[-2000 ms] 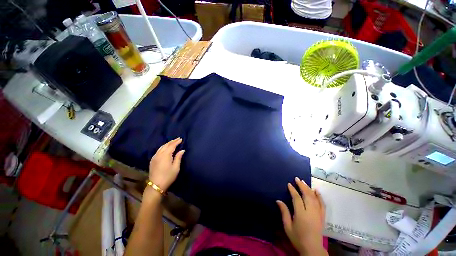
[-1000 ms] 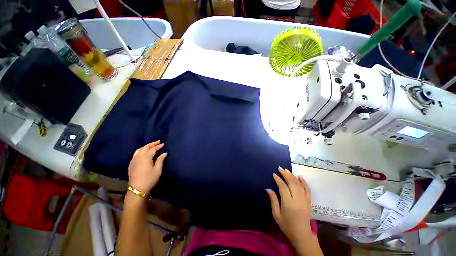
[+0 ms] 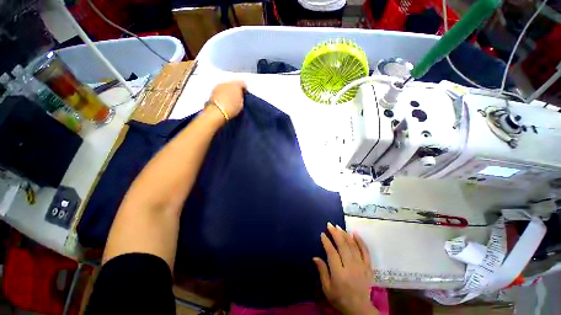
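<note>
The navy garment piece lies over the table left of the lockstitch sewing machine, its right edge near the lit needle area. My left hand is closed on the cloth's far edge, and my forearm crosses over the cloth. My right hand lies flat with fingers apart on the cloth's near right corner. The thread snips with a red handle lie on the machine bed.
A lime green fan stands behind the machine head. Care labels hang in a loose strip at right. A black box and a tumbler stand at left. A pale blue tub is behind the table.
My left hand has moved from the cloth's near left part to its far edge and taken hold there. The far edge is pulled up into folds. My right hand stays on the near right corner.
</note>
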